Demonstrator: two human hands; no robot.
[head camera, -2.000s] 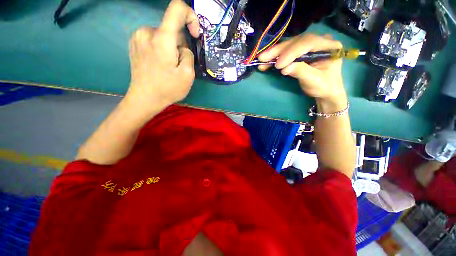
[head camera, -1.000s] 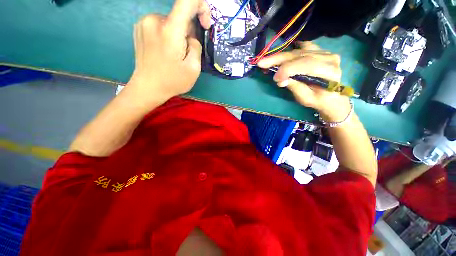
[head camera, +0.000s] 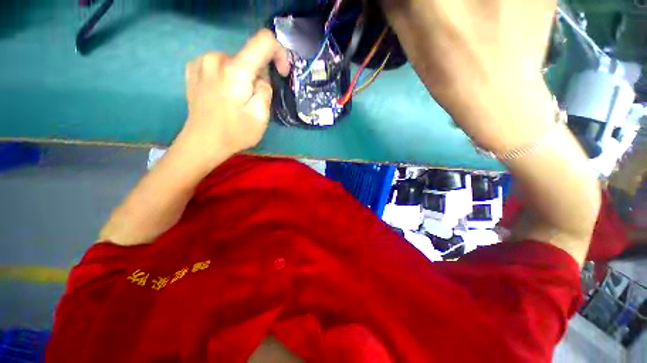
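Observation:
The camera front module (head camera: 317, 78) lies on the green bench mat with its circuit board (head camera: 321, 93) facing up. Red, orange and blue wires (head camera: 360, 72) run from the board up to a black part at the top edge. My left hand (head camera: 234, 96) grips the module's left rim with its fingers. My right hand (head camera: 475, 49) reaches up and away to the upper right, large and near the camera. Its fingers are cut off by the top edge, so what it holds cannot be seen.
A thin black lead (head camera: 92, 27) lies on the mat at the upper left. White-and-black cameras (head camera: 443, 202) sit beside a blue crate (head camera: 360, 186) below the bench edge. A white camera part (head camera: 603, 96) is at the right. Red cloth shows behind my right arm.
My right hand has left the board's lower right and moved up and right, and its dark tool is out of sight. The board and wires now show unobstructed. My left hand stays on the module.

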